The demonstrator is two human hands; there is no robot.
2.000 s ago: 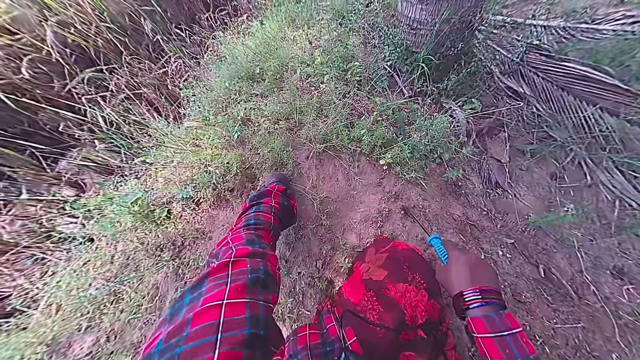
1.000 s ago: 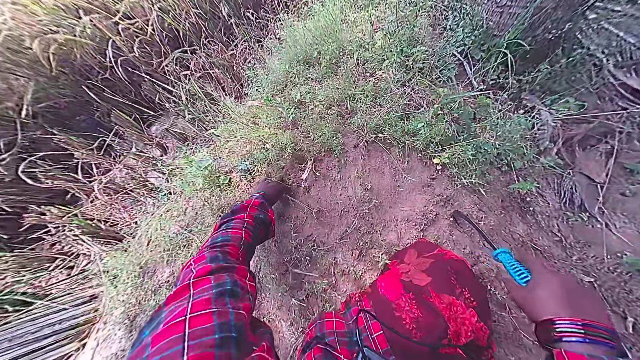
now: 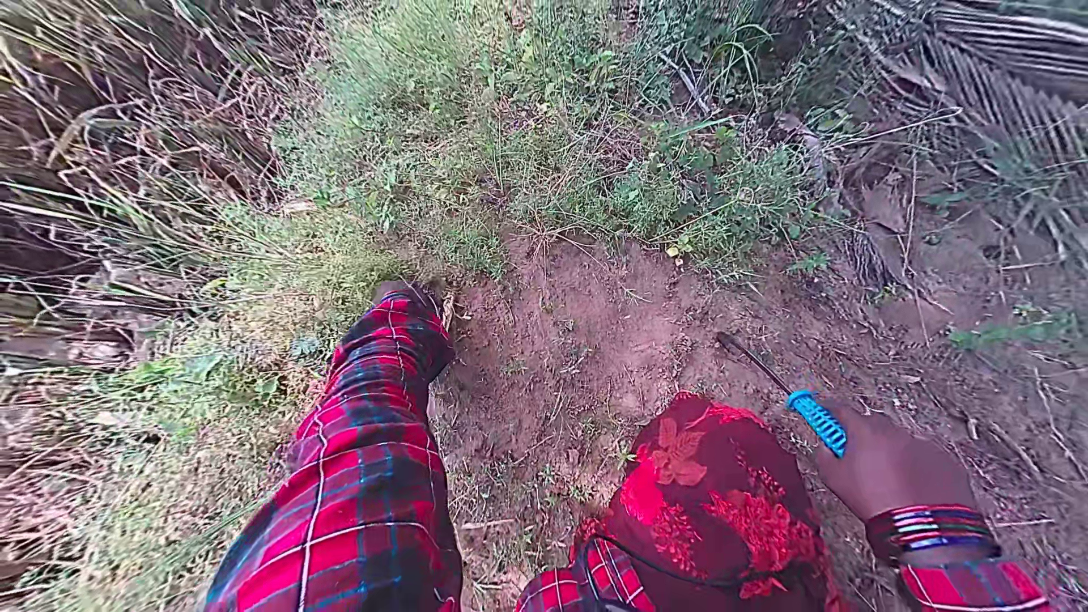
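Observation:
My right hand (image 3: 884,463), with bangles at its wrist, is closed around the blue handle of a sickle (image 3: 816,421). The sickle's thin dark blade points up and left over bare soil. At the edge of the green weeds (image 3: 340,263), my left hand (image 3: 408,293) reaches down to the ground. Its fingers are mostly hidden by the plaid sleeve and the plants, so what they hold cannot be seen. Red floral cloth (image 3: 722,501) covers my knee between the two arms.
Tall dry grass (image 3: 127,144) stands on the left. Low green weeds (image 3: 544,153) grow across the top of the bare soil (image 3: 595,340). Dry palm fronds (image 3: 1011,93) lie at the upper right, with twigs scattered below them.
My left hand stays low at the weed edge, and the sickle remains in my right hand. The view has shifted between frames.

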